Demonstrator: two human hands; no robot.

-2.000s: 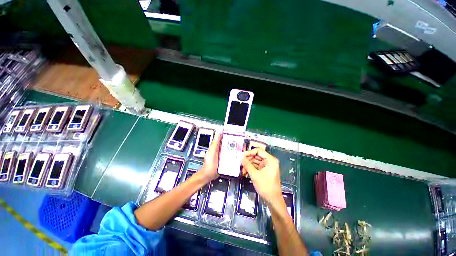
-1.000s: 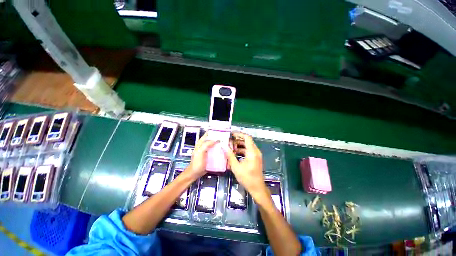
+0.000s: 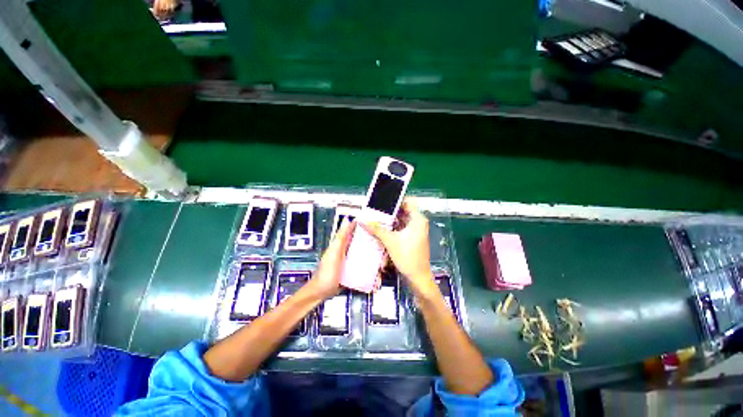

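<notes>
An open flip phone is held above the tray, tilted to the right, its dark screen and round dark spot at the top. Its lower half shows a plain pink keypad. My left hand grips the lower half from the left. My right hand is on its right side near the hinge, thumb on the pink face. The clear blister tray beneath holds closed phones in its far row and darker-faced phones in its near row. Some pockets are hidden by my hands.
A pink keypad stack stands right of the tray, with tan curled strips nearer me. A neighbouring full tray lies left, another tray far right. A pale post rises at left, a blue stool below. Another person's hand shows at top left.
The phone has gone from nearly upright to tilted right. The lower half, patterned two seconds ago, is now plain pink. My right thumb has moved up towards the hinge. The view has shifted.
</notes>
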